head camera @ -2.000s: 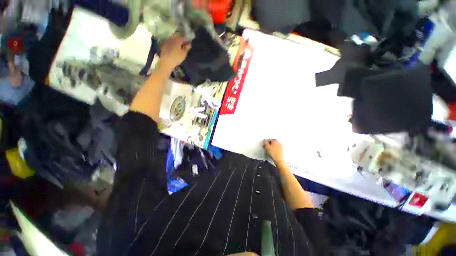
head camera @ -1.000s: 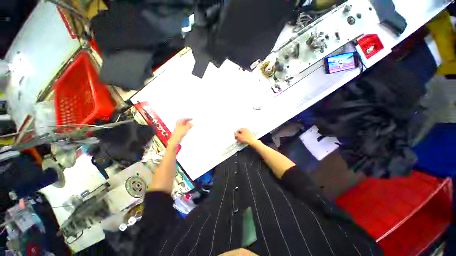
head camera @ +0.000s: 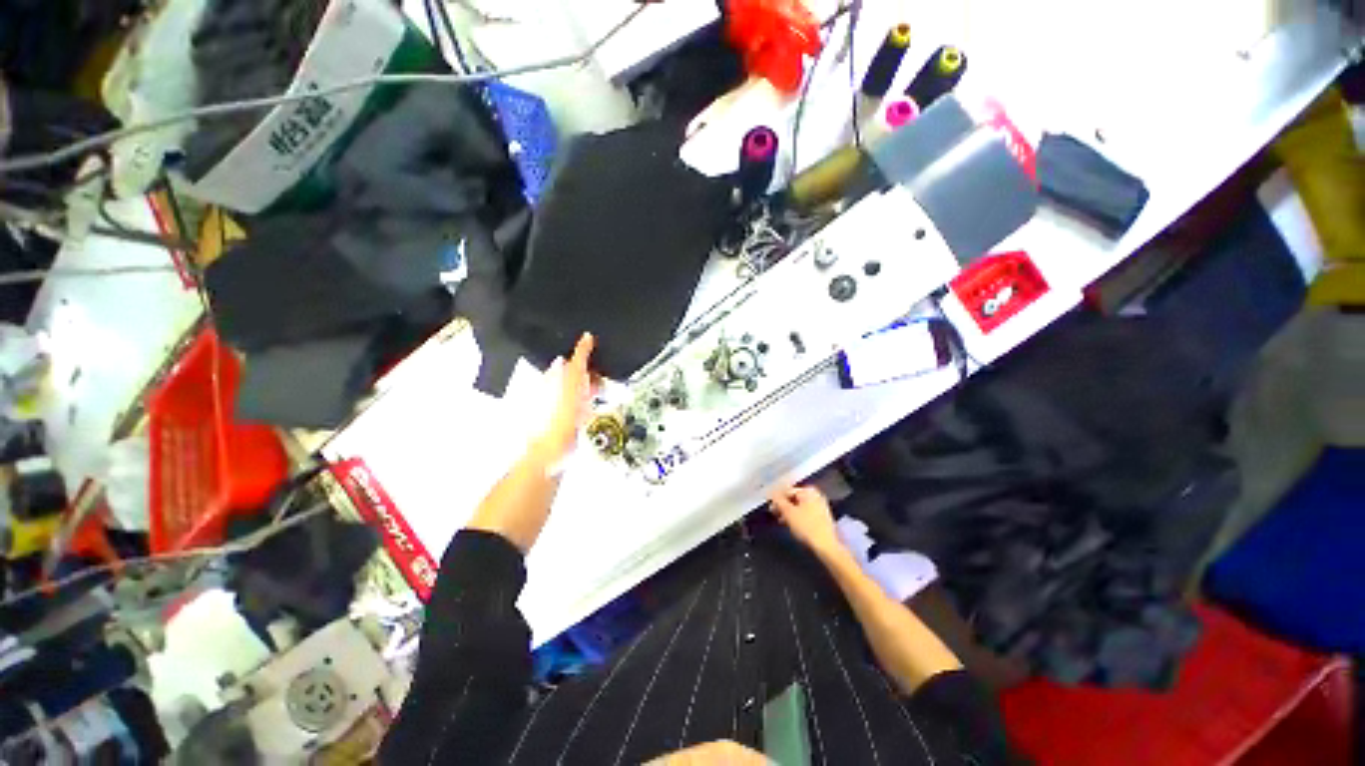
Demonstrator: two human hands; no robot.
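My left hand [head camera: 572,392] reaches forward over the white table [head camera: 449,449]. Its fingertips are at the lower edge of a flat dark cloth piece [head camera: 621,232]; whether they grip it cannot be told. More dark cut cloth [head camera: 367,225] lies to the left of that piece. My right hand [head camera: 804,513] is at the table's front edge with bent fingers; nothing clear shows in it. The right sewing machine [head camera: 764,337] lies along the table, just right of my left hand.
A red box [head camera: 999,292] and a phone [head camera: 895,353] lie right of the machine. Thread cones [head camera: 759,147] stand behind it. A red basket [head camera: 217,449] is at left. Dark cloth heaps [head camera: 1048,494] and a red bin [head camera: 1198,688] are below right.
The view has turned towards the right machine. My left hand has moved from the bare table to the dark cloth's edge. My right hand has moved to the table's front edge.
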